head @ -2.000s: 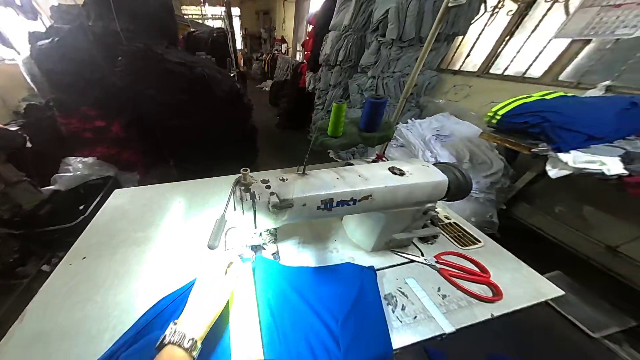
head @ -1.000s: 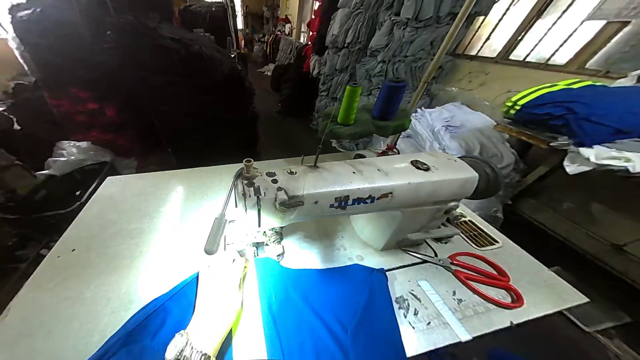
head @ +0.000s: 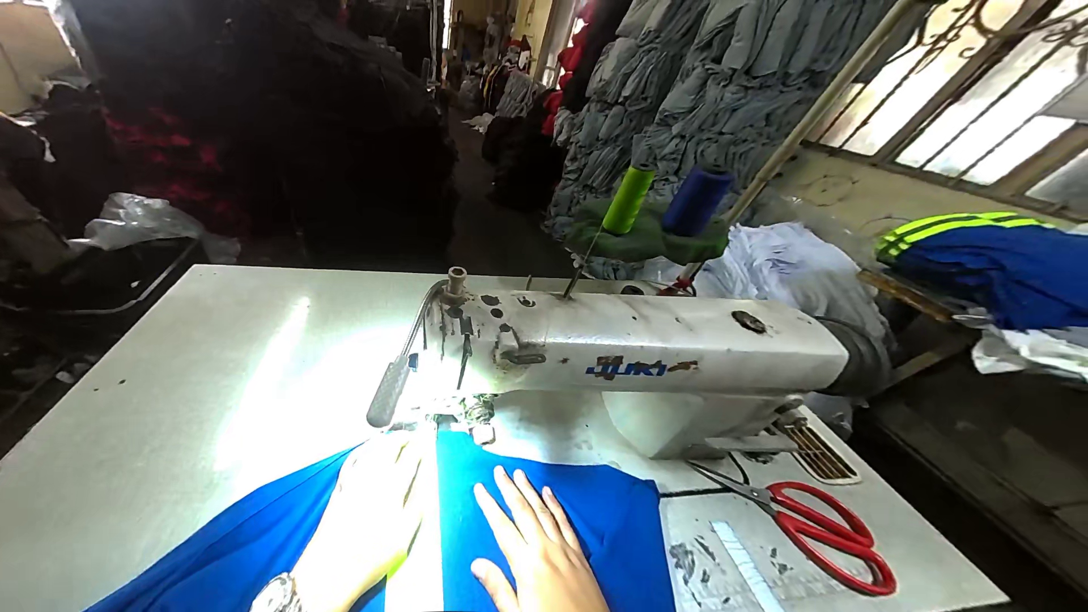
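A white Juki sewing machine [head: 646, 344] stands on a pale table. Blue fabric [head: 612, 518] with a white strip [head: 425, 544] lies in front of it, its far edge at the needle area. My left hand [head: 374, 501], a watch on its wrist, rests on the cloth left of the strip, close to the presser foot; glare washes out its fingers. My right hand [head: 531, 544] lies flat on the blue fabric right of the strip, fingers spread. Scissors with red handles [head: 824, 527] lie on the table at the right.
Green [head: 629, 200] and blue [head: 697, 201] thread cones stand behind the machine. A pale ruler-like strip [head: 746, 565] lies beside the scissors. Folded blue garments with yellow stripes [head: 986, 255] are at the right, a clear plastic bag [head: 144, 221] at the left. Grey garments [head: 680, 102] are piled behind.
My right hand has come into view and lies on the blue fabric; neither earlier frame shows it there. My left hand remains near the presser foot.
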